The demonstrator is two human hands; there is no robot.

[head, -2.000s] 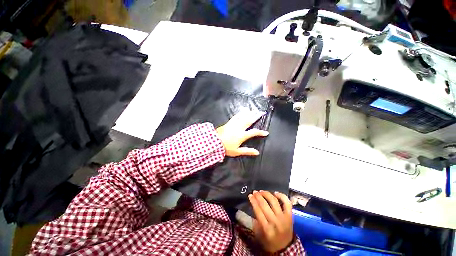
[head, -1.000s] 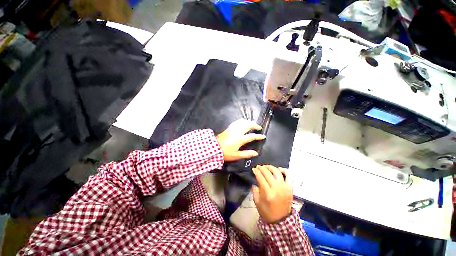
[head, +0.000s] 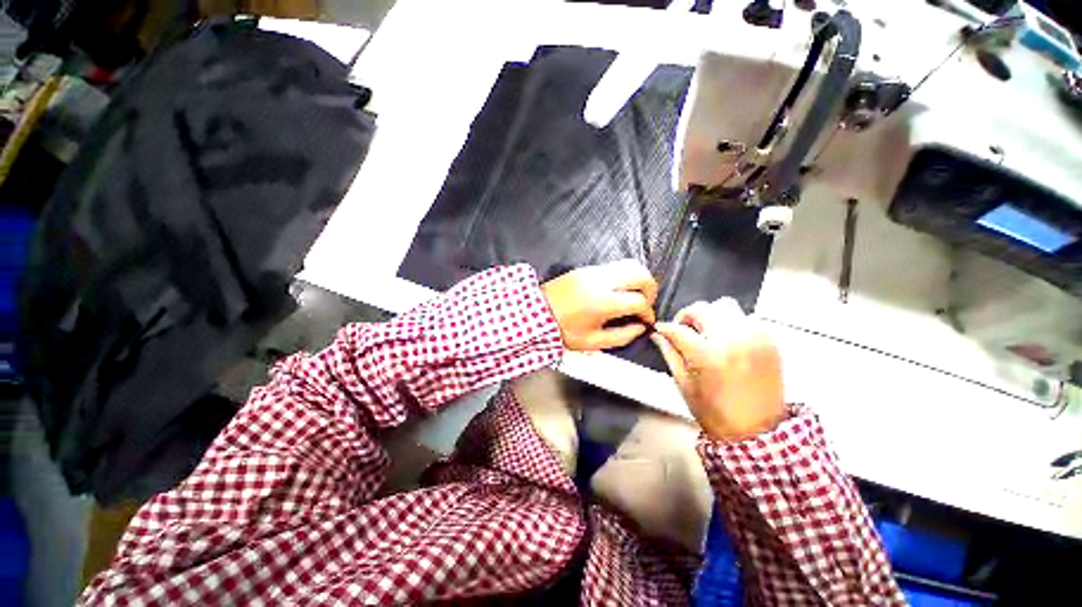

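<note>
The black base panel [head: 475, 196] lies on the white table, its far part beyond the machine head. A pocket piece with fine mesh texture [head: 599, 196] lies on it, slightly puckered. A narrow black strip [head: 678, 255] runs from the needle area towards my hands. The presser foot area [head: 700, 196] is small and dark; the needle cannot be made out. My left hand [head: 605, 306] pinches the black edge at the near end of the strip. My right hand [head: 721, 362] pinches the same edge beside it, fingertips nearly touching.
The white sewing machine head [head: 759, 107] stands at the right, with a lit control screen [head: 1028, 230]. A dark slim tool [head: 848, 249] lies on the machine bed. A big heap of black fabric [head: 202, 237] is at left. Snips [head: 1068, 465] show at the right edge.
The panel has moved away from me, under and past the machine head. My hands have come together and now pinch the edge instead of lying flat. The view has shifted.
</note>
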